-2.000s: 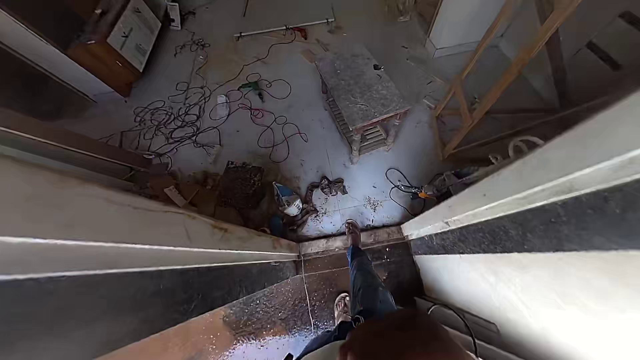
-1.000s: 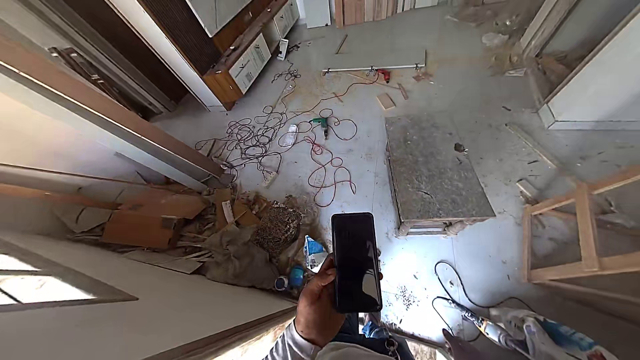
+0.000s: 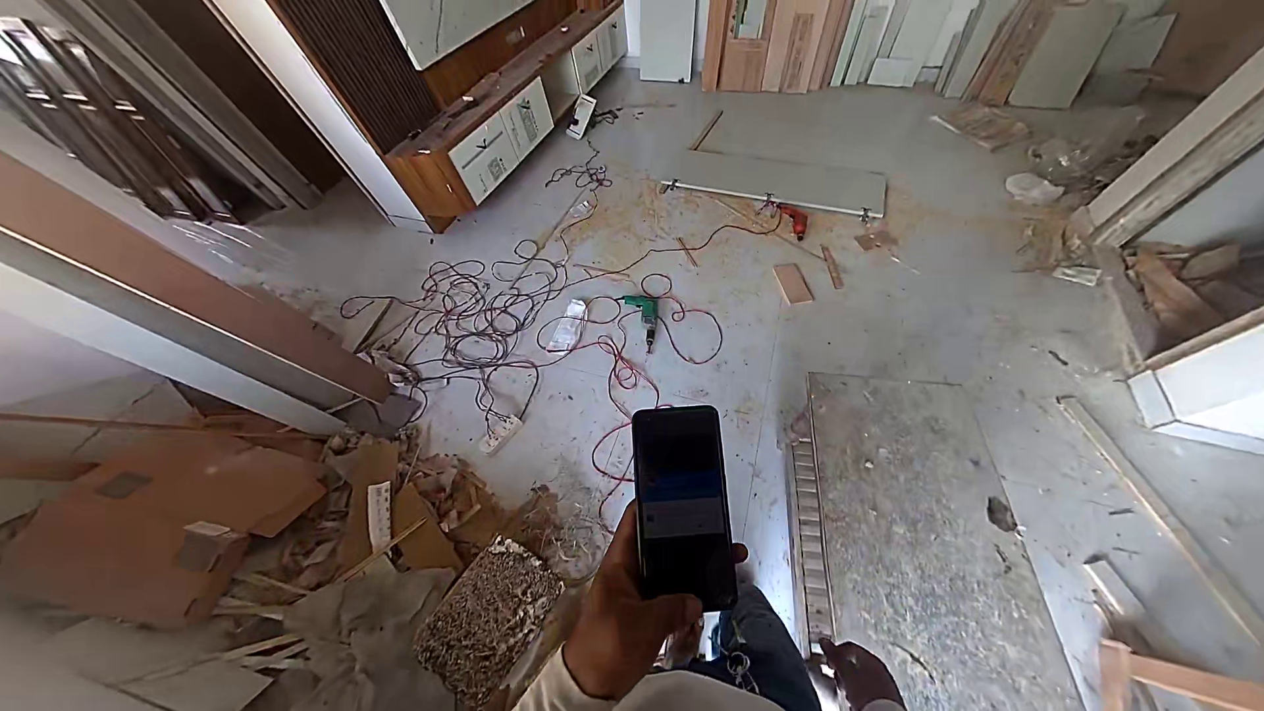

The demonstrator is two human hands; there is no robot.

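Observation:
My left hand (image 3: 632, 612) holds a black smartphone (image 3: 684, 509) upright in front of me, its thumb across the lower edge and fingertips at the right side. The phone's screen is dim with some lit parts. Low in the view, my right hand (image 3: 857, 673) hangs beside the near left corner of a worn, dusty board-topped table (image 3: 908, 533); whether it touches the table or holds anything cannot be told. Beyond the phone, a green power drill (image 3: 644, 314) lies on the floor among red and black cables (image 3: 494, 316).
Cardboard (image 3: 148, 523) and wood scraps lie at the left. An orange-red power drill (image 3: 796, 221) is near a long pale panel (image 3: 780, 183). A low cabinet (image 3: 504, 138) stands at the back left. A wooden strip (image 3: 1155, 504) and wooden frame (image 3: 1185, 676) are at the right.
The phone's screen was dark one second ago and now shows lit parts. The view has moved forward into the room, past the doorway of two seconds ago. My right hand now shows by the table.

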